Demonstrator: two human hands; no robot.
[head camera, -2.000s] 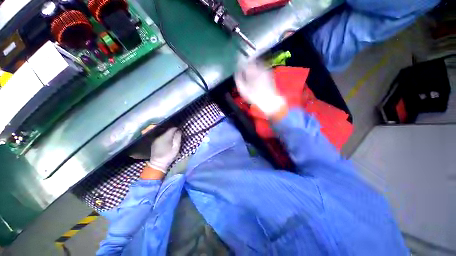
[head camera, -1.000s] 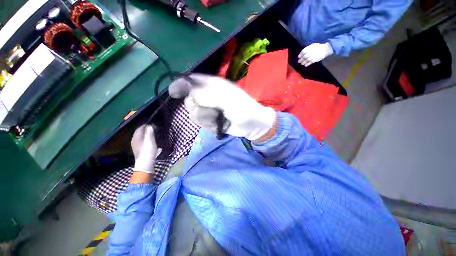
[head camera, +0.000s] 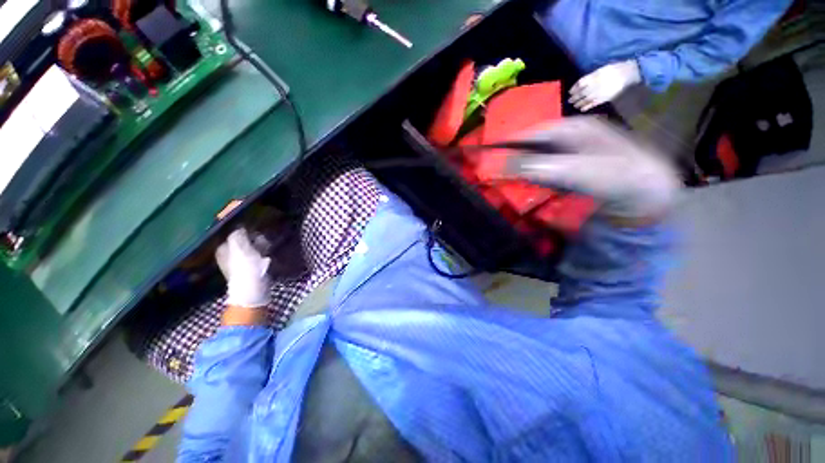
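The black power cord (head camera: 295, 122) runs over the bench and hangs off its front edge. A thin dark stretch of it reaches right towards my right hand. My right hand (head camera: 602, 167), in a white glove, is strongly blurred over the right side of the foam bin and seems to grip the cord; its fingertips are unclear. My left hand (head camera: 242, 269), also gloved, is low at the bench's front edge with fingers curled; whether it holds anything is hidden. The black foam bin (head camera: 470, 194) holds red foam pads (head camera: 523, 116) and a yellow-green scrap (head camera: 496, 80).
A green circuit board (head camera: 172, 86) with copper coils lies on the green bench mat (head camera: 172, 176) at left. An electric screwdriver (head camera: 366, 14) lies at the top, tip towards the bin. Another person's gloved hand (head camera: 606, 86) is at the bin's far side. A black box (head camera: 755, 118) stands right.
My right hand has moved right, from the bench edge to over the bin, drawing the cord. My left hand has shifted slightly left. The neighbour's hand is nearer the bin.
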